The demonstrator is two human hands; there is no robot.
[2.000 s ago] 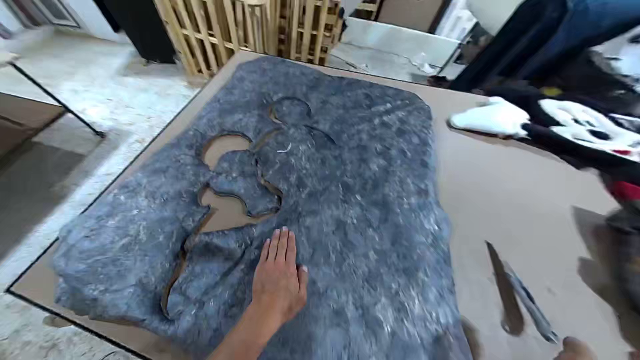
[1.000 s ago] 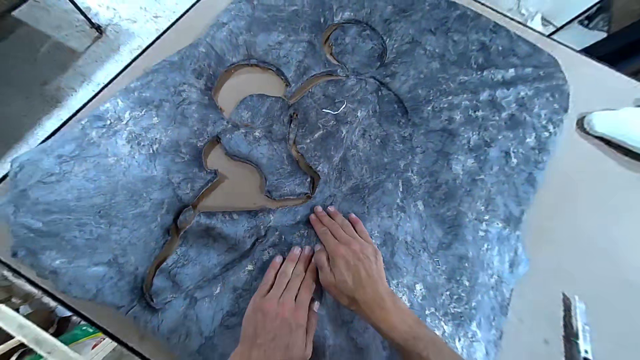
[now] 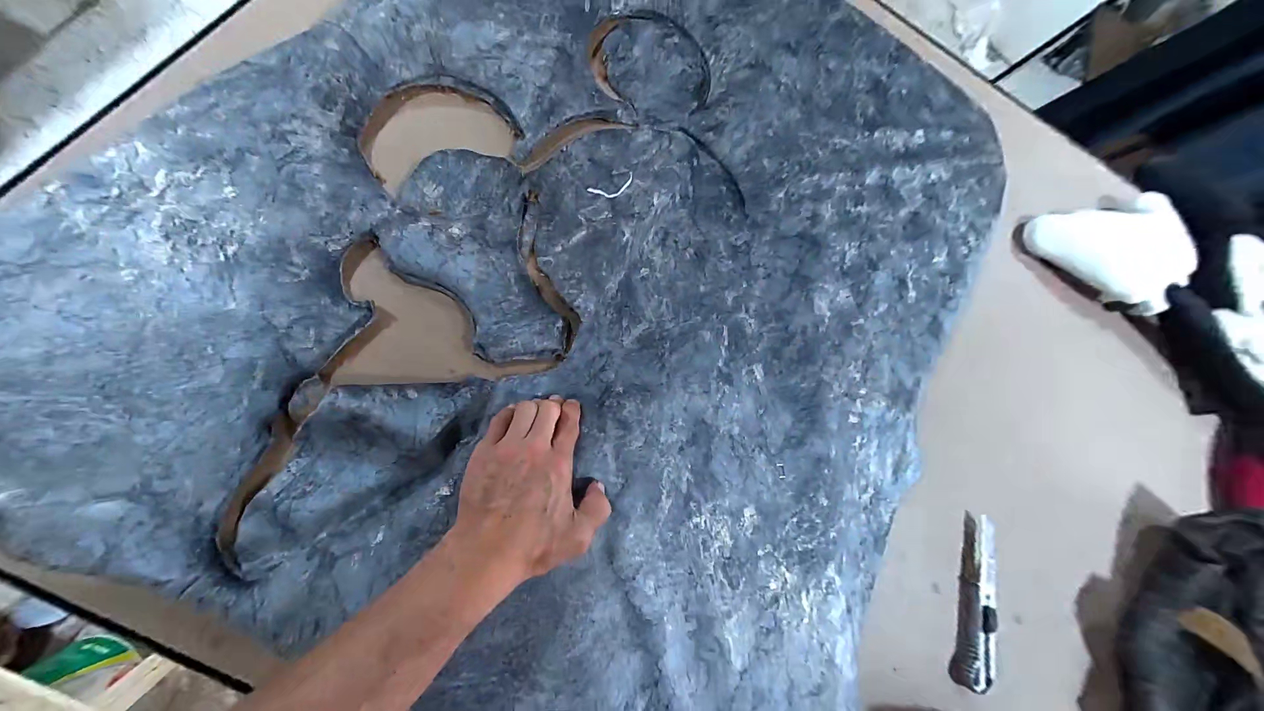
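Observation:
A mottled blue-grey sheet (image 3: 750,395) with curved cuts and cut-out openings covers much of the table. My left hand (image 3: 528,474) lies palm down on it, below the lower opening (image 3: 405,331), its fingers bent and close together and its thumb apart. A soft fold of the sheet runs left of the fingertips. Nothing shows in the hand; its fingertips are partly hidden. A small white curved mark or thread (image 3: 610,186) shows on the sheet above. To the right, on the bare tabletop, lies a snap-off utility knife (image 3: 976,602). My right hand is out of view.
The beige tabletop (image 3: 1047,395) shows along the right side. A white, glove-shaped stuffed piece (image 3: 1116,252) joined to black fabric lies at the right. A dark, crumpled item (image 3: 1195,602) is at the lower right. The table's dark edge (image 3: 128,94) crosses the upper left.
My right hand, on the sheet beside my left one second ago, has left the view. My left hand's fingers have gone from flat to bent. The view has moved closer over the sheet since two seconds ago.

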